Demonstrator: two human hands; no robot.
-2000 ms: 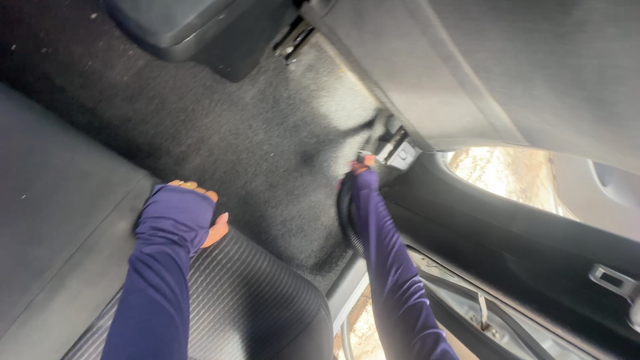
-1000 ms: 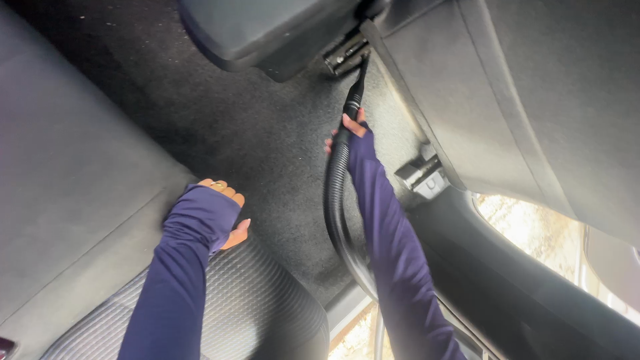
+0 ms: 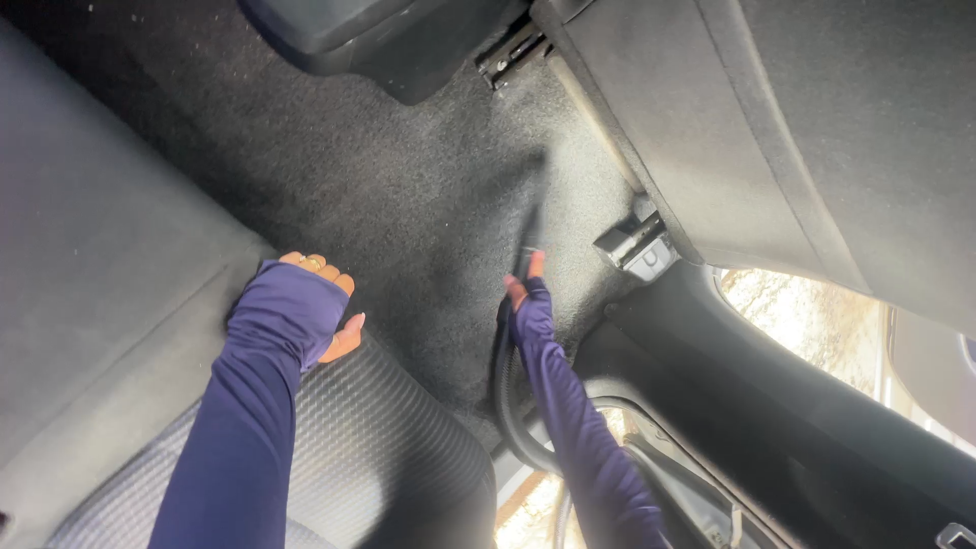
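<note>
My right hand grips a black vacuum hose near its narrow crevice nozzle, which is blurred and points up across the dark car carpet. The hose curves down beside my purple sleeve toward the door opening. My left hand rests at the edge of the grey car seat, its fingers curled and thumb apart, with a ring on one finger. Whether it grasps the seat edge cannot be told.
Metal seat rails and a second rail end with a cover lie by the grey front seat back. A dark centre console is at the top. The black door pillar trim runs at lower right.
My right hand and the nozzle have moved away from the upper seat rail, back over the open carpet. My left hand stays at the seat edge.
</note>
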